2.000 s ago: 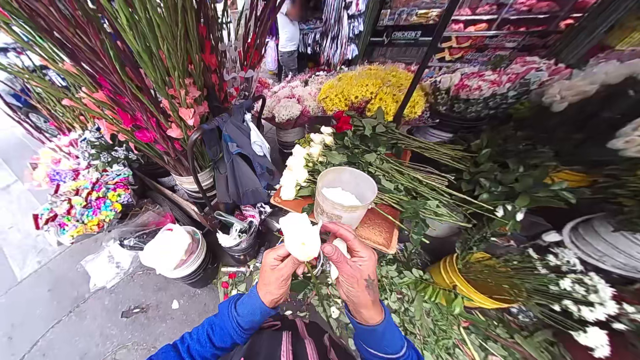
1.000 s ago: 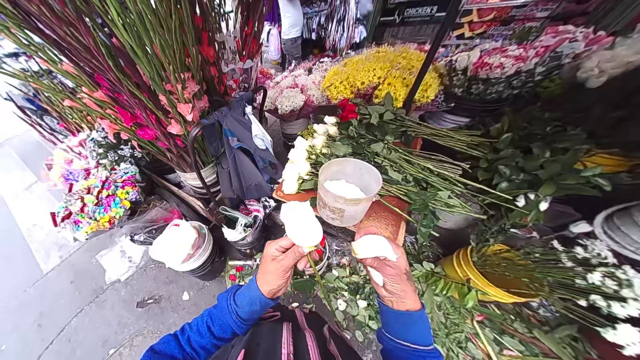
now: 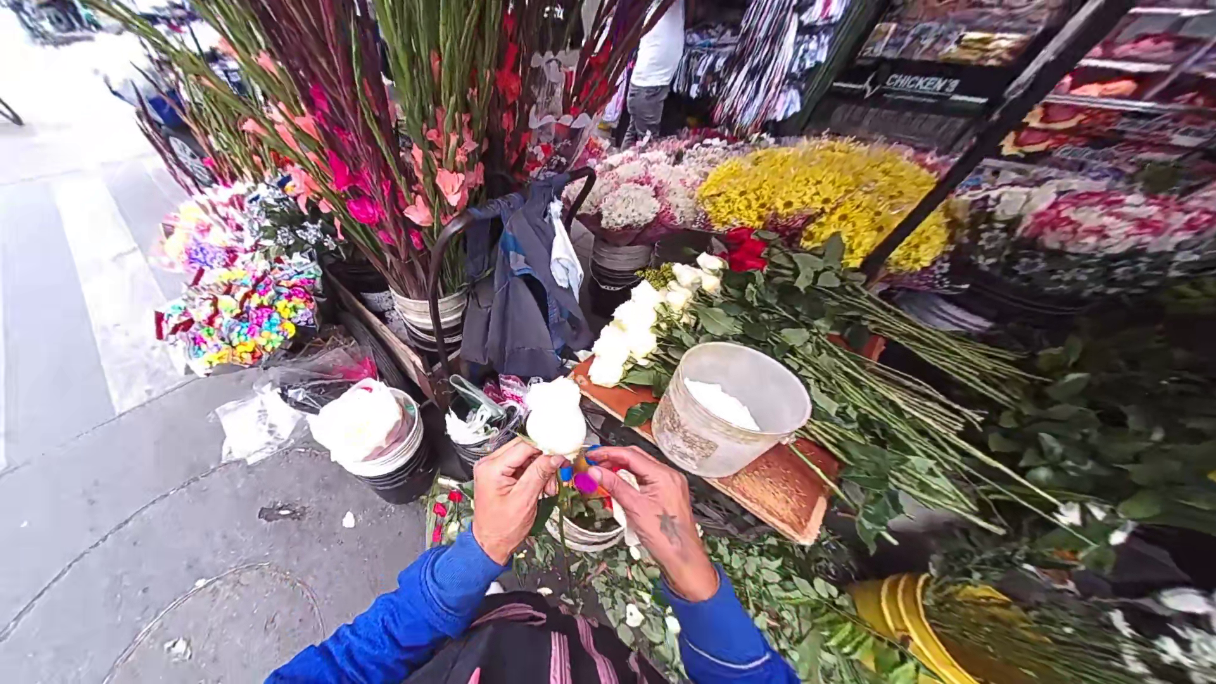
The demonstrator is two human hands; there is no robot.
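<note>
A white rose (image 3: 556,416) stands upright between my hands, its bloom above my fingertips. My left hand (image 3: 513,489) pinches it just under the bloom. My right hand (image 3: 657,508) is close beside the stem, with a white petal partly hidden behind its fingers; its exact grip is hard to tell. Small blue and magenta spots show at the fingertips. Ahead, a translucent plastic bucket (image 3: 676,418) with white matter inside rests on an orange-brown board (image 3: 774,494). White roses (image 3: 627,332) and red roses (image 3: 746,249) lie behind it with long green stems.
A white-filled bucket (image 3: 404,446) stands on the pavement at left. A dark jacket (image 3: 527,294) hangs on a metal frame ahead. Yellow flowers (image 3: 826,195) stand behind, a yellow bucket (image 3: 902,608) at lower right. Leaves litter the ground. A person (image 3: 655,66) stands at the back.
My right hand has moved left toward the rose; one second ago it was farther off with loose white petals. The left hand still has the rose. The view has shifted.
</note>
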